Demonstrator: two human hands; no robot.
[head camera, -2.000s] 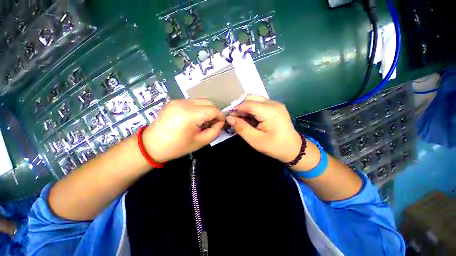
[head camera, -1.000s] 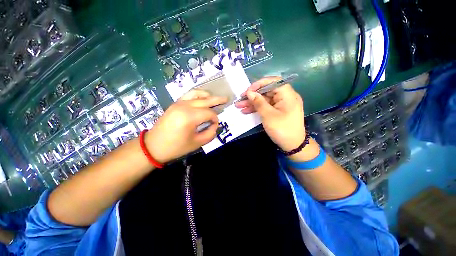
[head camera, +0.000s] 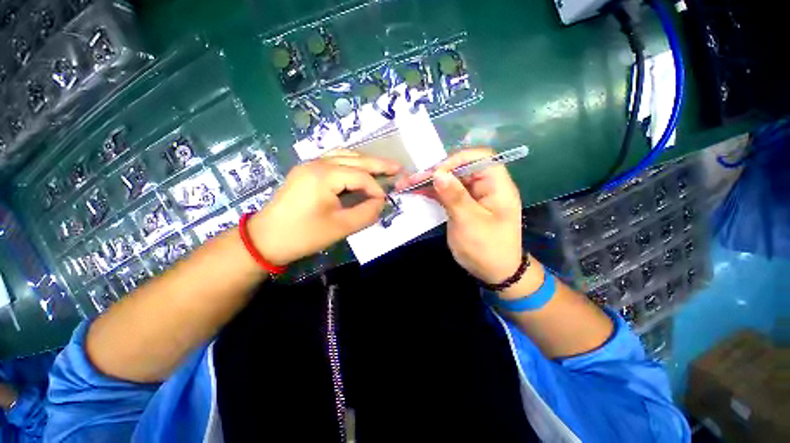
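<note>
My right hand (head camera: 481, 212) holds silver tweezers (head camera: 502, 159), their tips pointing left to the gap between my hands. My left hand (head camera: 316, 208) is beside it with thumb and fingers pinched near a small dark electronic module (head camera: 392, 210) over the white backing sheet (head camera: 424, 216). Whether my left fingers grip the module cannot be made out. A grey-brown adhesive sheet (head camera: 387, 145) lies on the white sheet, partly hidden by my left hand. Dark and silvery parts lie at the white sheet's top edge, beside the near blister tray (head camera: 472, 98).
A wide left blister tray (head camera: 113, 208) holds many parts. Stacked blister trays (head camera: 65, 65) are at upper left. Lower-right trays (head camera: 637, 234) sit beyond the bench edge. A white box (head camera: 582, 9), black cable (head camera: 637, 95) and blue cable (head camera: 678, 95) are at upper right. A cardboard box (head camera: 745, 389) is lower right.
Both hands were together around a part; they then parted, showing the tweezers in my right hand and a dark module on the white sheet. Now my left fingers are back near the module and tweezer tips.
</note>
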